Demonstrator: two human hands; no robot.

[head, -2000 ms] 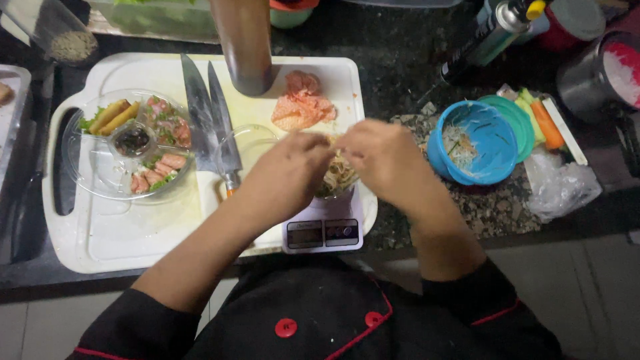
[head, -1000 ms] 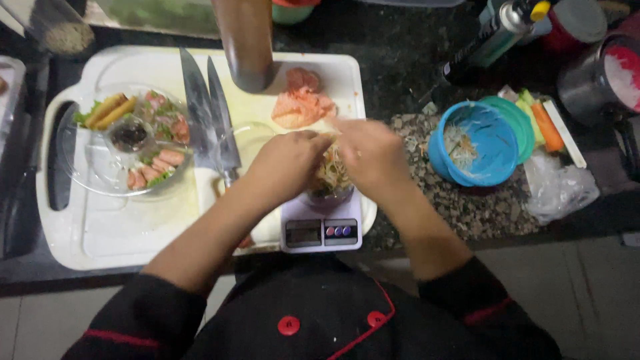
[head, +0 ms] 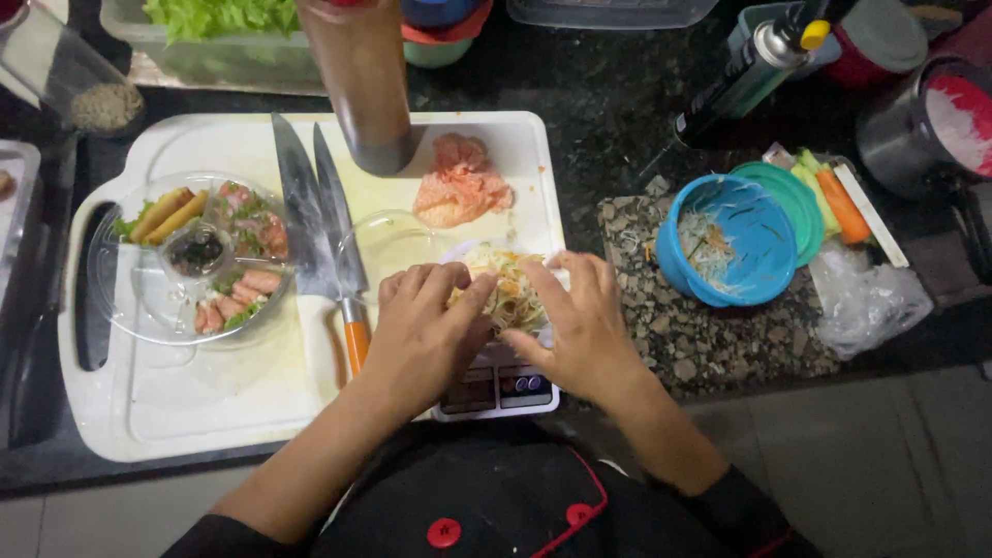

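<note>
A heap of shredded vegetables (head: 508, 291) sits on top of a white kitchen scale (head: 496, 395); whatever dish holds it is mostly hidden. On the heap's left side rests my left hand (head: 430, 325), fingers curved over its edge. My right hand (head: 581, 325) cups the right side, thumb and fingers apart. Just left of the scale, a clear round lid or bowl (head: 387, 240) lies on the white cutting board (head: 209, 403). Thin pinkish-orange slices, perhaps fish or meat, (head: 463, 186) lie behind the hands. A divided clear plastic tray (head: 147, 310) holds rolls, leaves, pink pieces and a small dark-filled cup.
Two knives (head: 306, 209) (head: 341, 217) lie beside a brown squeeze bottle (head: 368, 93). To the right stands a blue bowl (head: 756, 232) with shreds, near cut carrot (head: 843, 205), a plastic bag (head: 868, 294) and a torch canister (head: 744, 77). Lettuce (head: 221, 19) fills a container behind.
My hands were close together over the heap and have parted to either side of it, fingers spread. More of the shredded vegetables shows between them.
</note>
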